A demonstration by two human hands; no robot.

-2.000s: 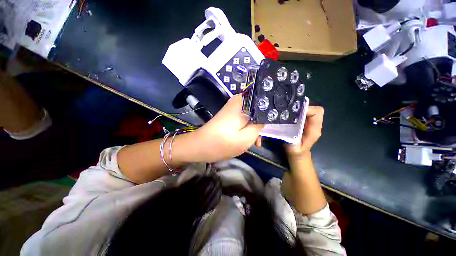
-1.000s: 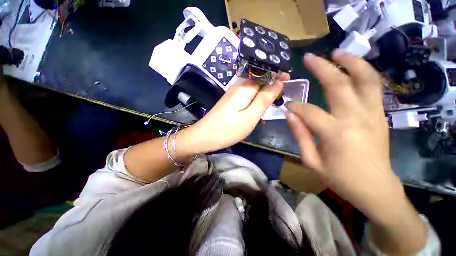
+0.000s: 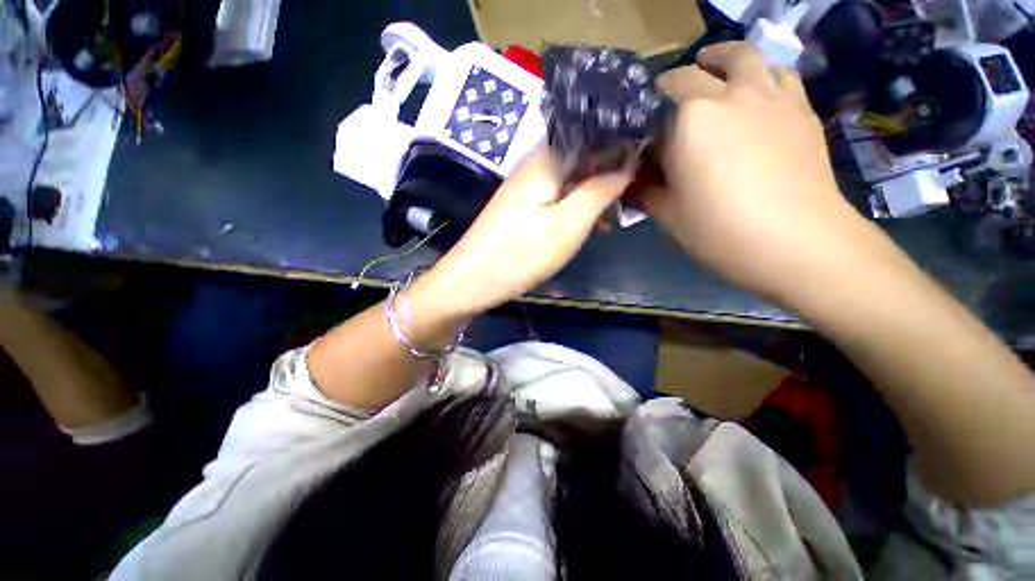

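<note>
The white camera body (image 3: 438, 104) rests tilted on the bench, with its dotted lamp panel facing up, a red block (image 3: 524, 61) on top and a black dome (image 3: 445, 191) below. The black lamp module (image 3: 602, 102) is blurred, raised beside the body. My left hand (image 3: 499, 244) grips the module's lower side. My right hand (image 3: 743, 170) is at the module's right edge, fingers bent; what its fingertips touch is hidden. Only a small white corner of the side housing (image 3: 632, 213) shows between my hands.
A cardboard tray (image 3: 590, 20) is behind the module. Part-built cameras (image 3: 925, 97) crowd the bench at right. Dark parts with wires (image 3: 114, 51) and a white sheet (image 3: 77, 165) are at left. Another person's forearm (image 3: 62, 369) is at the left edge.
My right hand swung away from the housing's outer side, then came back in to the module and covers the housing. The module has lifted and tilted. The view has shifted.
</note>
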